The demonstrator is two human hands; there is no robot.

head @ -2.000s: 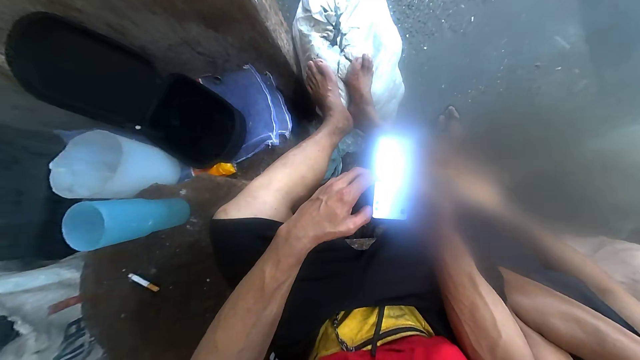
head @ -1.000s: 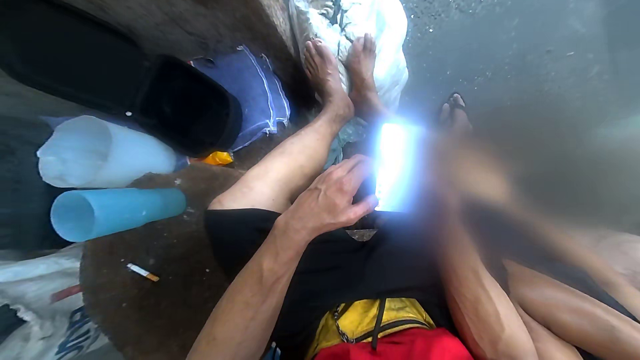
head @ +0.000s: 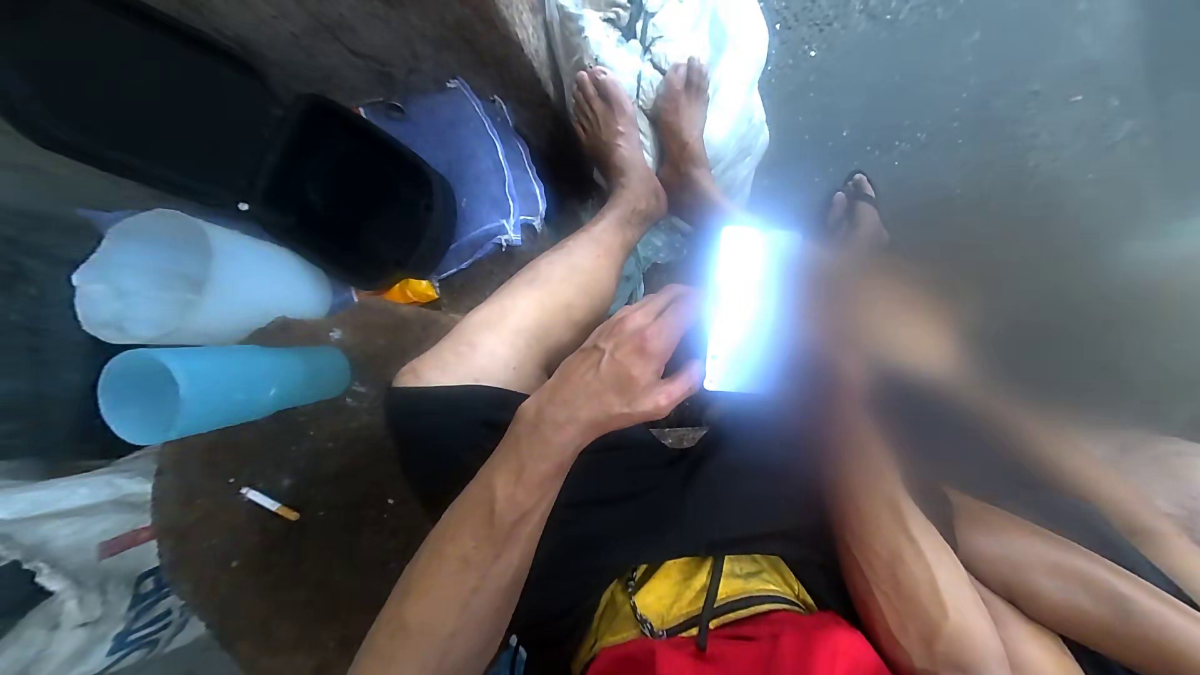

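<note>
A brightly glowing phone (head: 753, 309) stands out over my lap, its screen washed out by glare. My left hand (head: 630, 361) is at the phone's left edge, thumb and fingers curled around that side. The right forearm comes up from the lower right, and a blur hides my right hand beside the phone, so its grip cannot be seen. Beneath lie my black shorts (head: 647, 506), with a yellow zippered bag (head: 689, 600) and red cloth (head: 750, 647) at my waist.
On the round surface at left are a blue plastic cup (head: 234, 384), a translucent container (head: 206, 281) and a cigarette (head: 269, 503). Behind them are an open black case (head: 356, 192) and blue cloth (head: 478, 169). My feet rest on a white sack (head: 731, 103). Another person's legs (head: 1059, 572) are at right.
</note>
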